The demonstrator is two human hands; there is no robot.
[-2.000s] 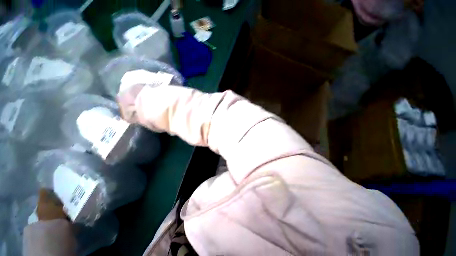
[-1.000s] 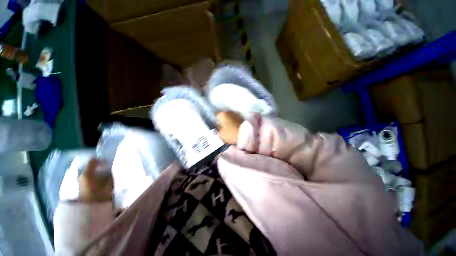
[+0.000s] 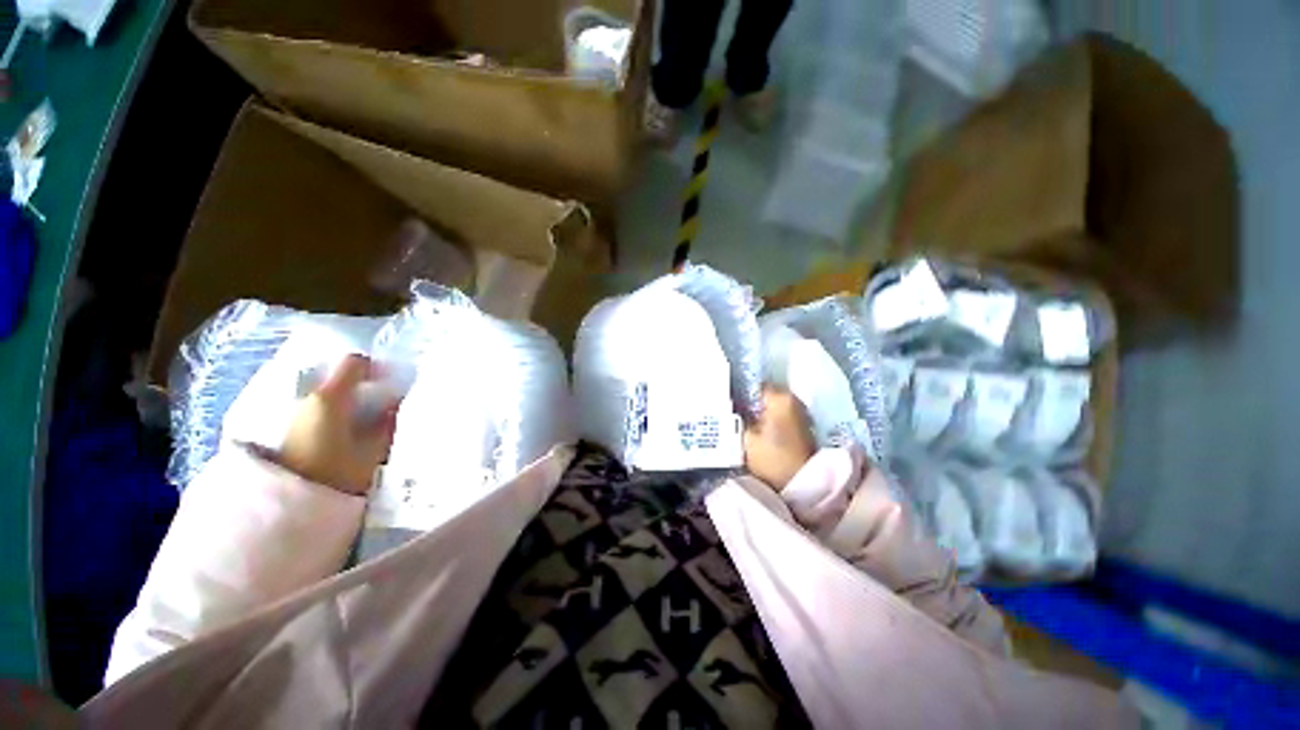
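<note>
My left hand [image 3: 342, 428] grips bagged white security cameras at the left; one bagged camera [image 3: 463, 407] lies on its inner side and another bagged camera [image 3: 257, 378] on its outer side. My right hand [image 3: 777, 435] grips between two more, an inner bagged camera [image 3: 670, 371] with a printed label and an outer bagged camera [image 3: 827, 374]. All are in clear ribbed air-column bags and held in front of my body. The fingers are partly hidden by the bags.
A large carton [image 3: 1101, 414] at the right holds rows of bagged cameras. Open brown cartons [image 3: 428, 100] stand at the left and ahead. The green bench [image 3: 89, 285] is at the far left. A person's legs [image 3: 713, 50] are ahead, near floor tape [image 3: 694, 186]. A blue bar [image 3: 1141, 613] is lower right.
My view has turned right, away from the bench, and the filled carton is now nearer. Both hands have lifted bagged cameras off the bench and now hold them before my body.
</note>
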